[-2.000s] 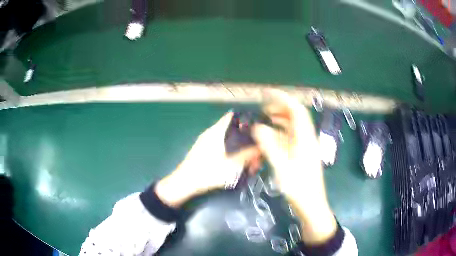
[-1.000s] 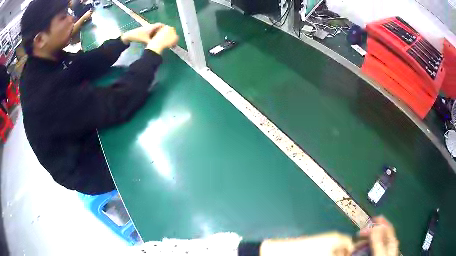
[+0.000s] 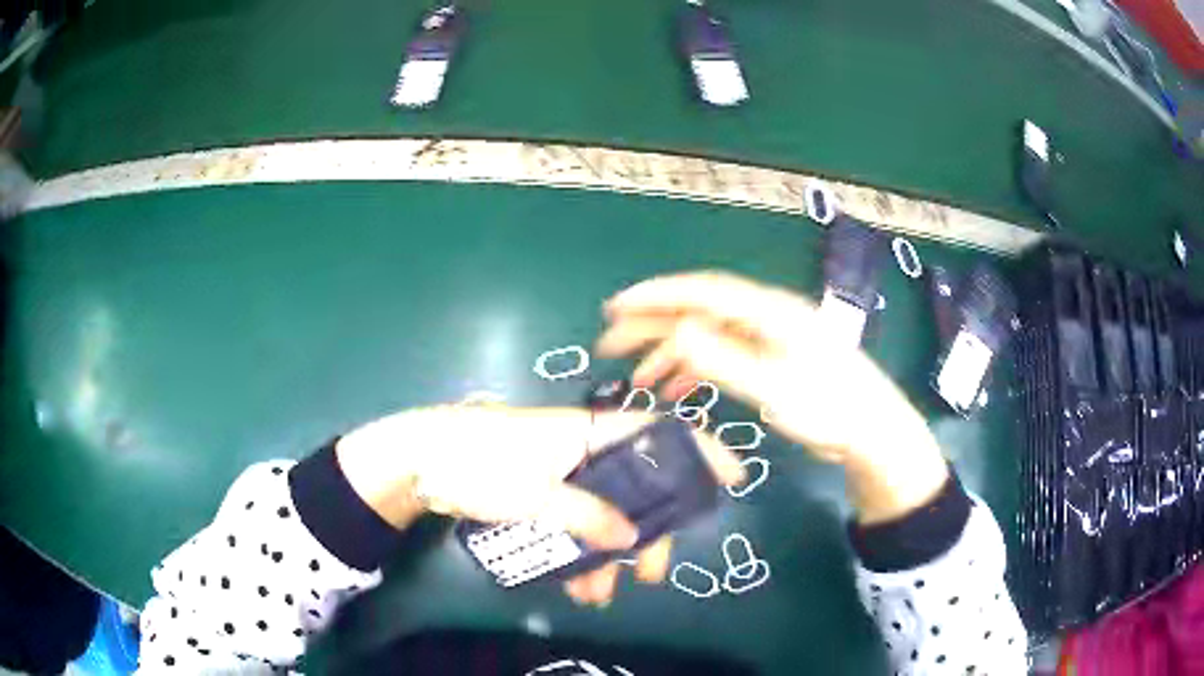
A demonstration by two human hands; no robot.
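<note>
My left hand (image 3: 475,462) holds a dark phone housing (image 3: 654,486), its white keypad end (image 3: 526,552) towards the lower left. A small dark round part (image 3: 607,394) on a thin wire shows at the housing's upper side, by my left hand. My right hand (image 3: 759,354) is above and right of the housing, slightly blurred, fingers apart, with nothing visible in it. White oval rings (image 3: 696,578) lie loose on the green bench around the housing. One ring (image 3: 563,362) lies left of my right fingertips.
Two phone housings (image 3: 852,264) (image 3: 967,367) lie on the bench at the right, beside a stack of black trays (image 3: 1109,396). A pale stained strip (image 3: 528,164) separates the bench from the green belt, which carries several phones (image 3: 713,66). More rings lie near the strip.
The view has swung from the neighbouring worker back to the bench in front of me. My left hand and the housing are now central and low. My right hand is apart from the housing.
</note>
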